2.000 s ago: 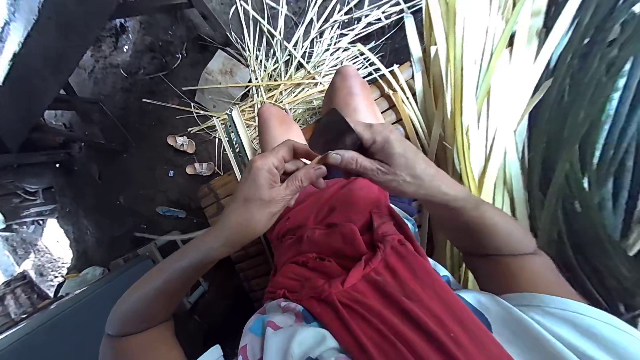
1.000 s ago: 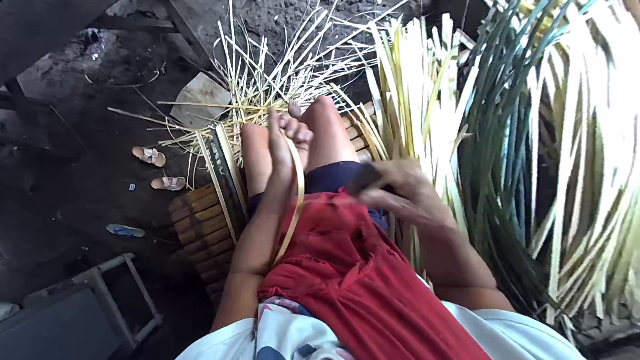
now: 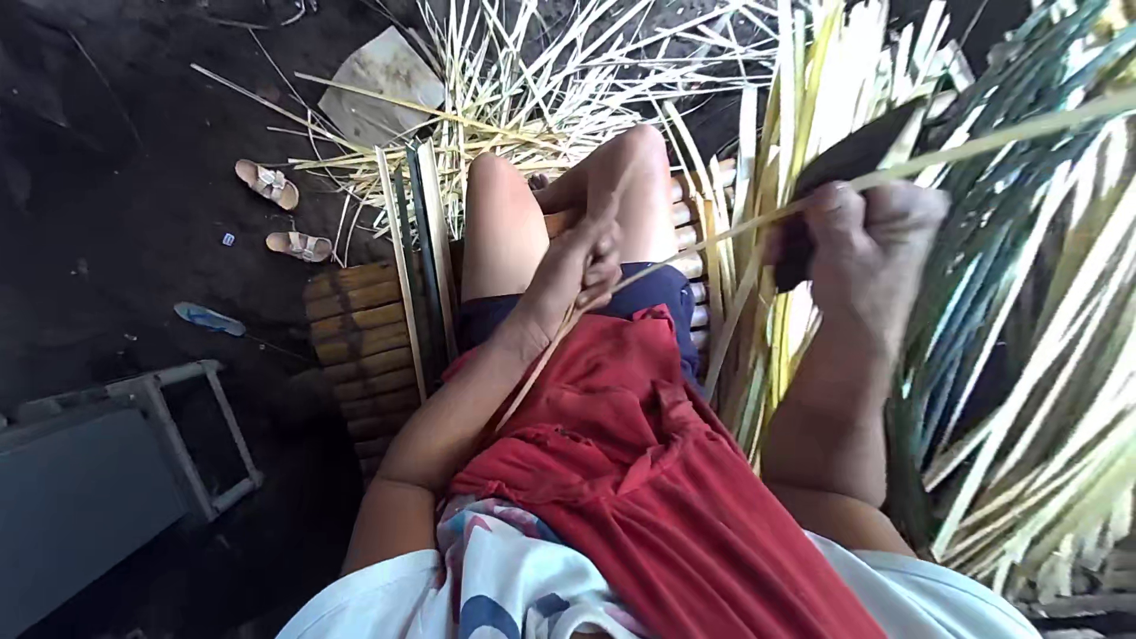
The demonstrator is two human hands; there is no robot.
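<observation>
My left hand (image 3: pixel 581 271), above my lap, is closed around a thin pale plant-fibre strip (image 3: pixel 710 241), likely split bamboo. The strip runs up and right to my right hand (image 3: pixel 865 231), which pinches it and also holds a dark, wide-bladed knife (image 3: pixel 852 155). Its blade points up and right; most of the handle is hidden by my fingers. One end of the strip hangs down from my left hand over the red cloth (image 3: pixel 612 408) on my lap.
I sit on a slatted bamboo bench (image 3: pixel 359 328). Bundles of strips (image 3: pixel 1021 382) lie at the right, with a heap of thin offcuts (image 3: pixel 532 89) beyond my knees. Sandals (image 3: pixel 266 184), a blue flip-flop (image 3: pixel 209 318) and a metal-framed object (image 3: pixel 222 426) are at the left.
My right hand has moved outward to the right with the knife, and the strip now stretches between both hands. My left hand has come back closer to my lap.
</observation>
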